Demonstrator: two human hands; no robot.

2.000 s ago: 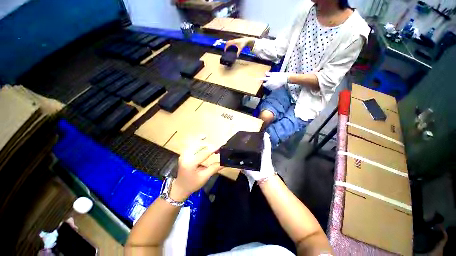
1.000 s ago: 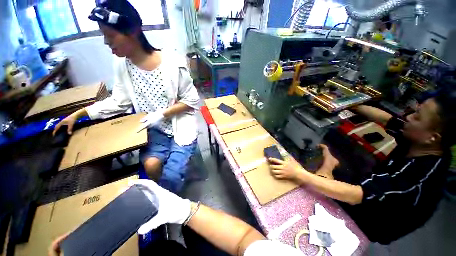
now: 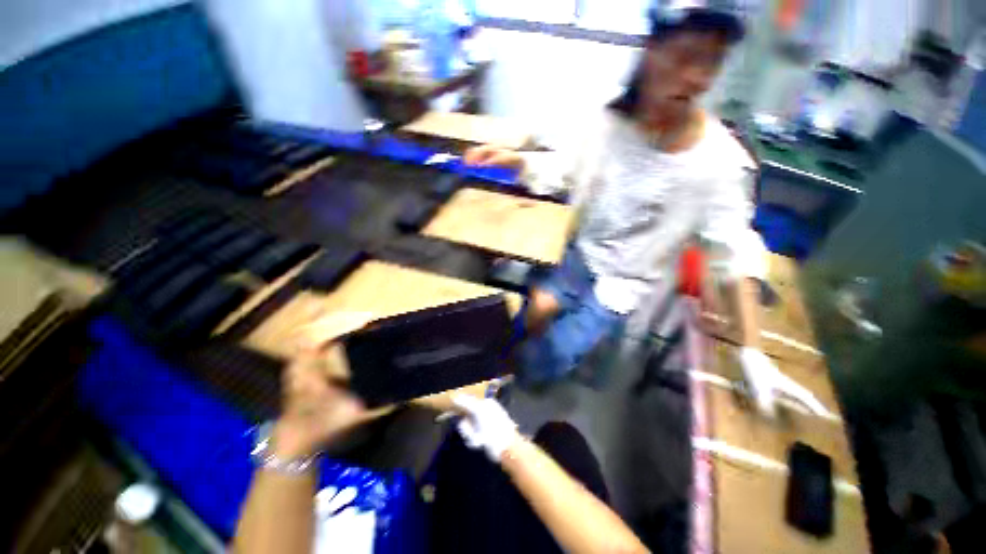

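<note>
A black housing (image 3: 430,348) is held up in front of me, a broad face with a blurred pale mark turned to me. My bare left hand (image 3: 320,400) grips its left end. My gloved right hand (image 3: 487,424) is just below its right end; blur hides whether it touches. A tan cardboard sheet (image 3: 405,284) lies behind the housing on the dark mesh belt. Rows of black housings (image 3: 195,265) lie at the left on the belt.
A seated person (image 3: 670,173) across from me reaches a gloved hand to the cardboard-covered side table (image 3: 746,498), where another black housing (image 3: 810,489) lies. Blue film (image 3: 162,411) covers the near belt edge. Stacked cardboard (image 3: 38,298) stands at the left. A green machine is at the right.
The view has swung back left to the belt. The held housing is turned and raised, and my right hand is now below it. The other person's gloved hand has moved to the side table.
</note>
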